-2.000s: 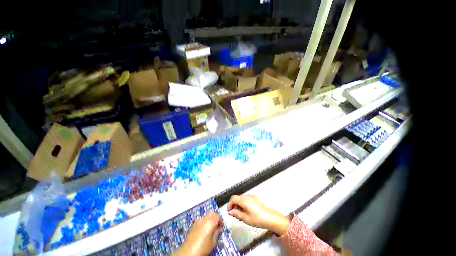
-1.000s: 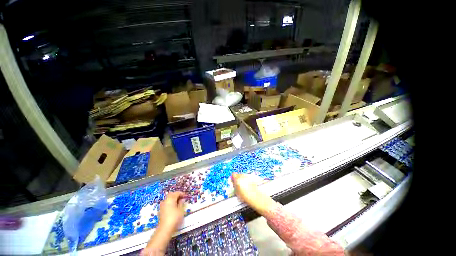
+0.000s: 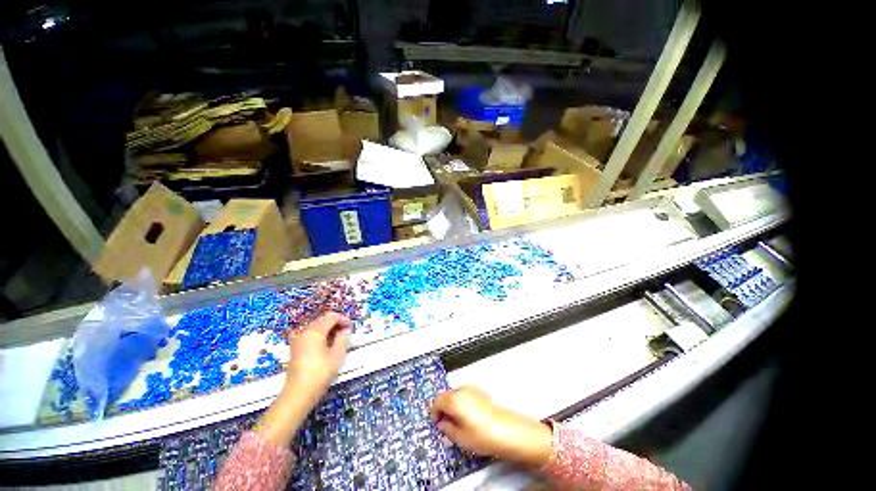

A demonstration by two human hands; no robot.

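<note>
A PCB panel point(image 3: 370, 432) with a dense blue-grey pattern lies on the near track, with more panel surface to its left. My right hand point(image 3: 468, 419) is at the panel's right edge, fingers pinched together; whether it holds a part is too small to tell. My left hand point(image 3: 318, 351) is at the front edge of the white ledge, just below the dark red components point(image 3: 322, 299), fingers curled; what is in them cannot be told. Blue components point(image 3: 216, 338) lie in a loose pile left and right of the red patch.
A clear plastic bag point(image 3: 117, 343) with blue contents sits at the pile's left end. A metal fixture point(image 3: 687, 312) is on the track at right, with another panel point(image 3: 738, 278) beyond it. Behind the ledge are a blue bin point(image 3: 347, 222) and an open box of blue parts point(image 3: 219, 255).
My right hand has come back from the blue pile to the panel's right edge. My left hand stays near the red components. Earlier, both hands were over the panel's right end.
</note>
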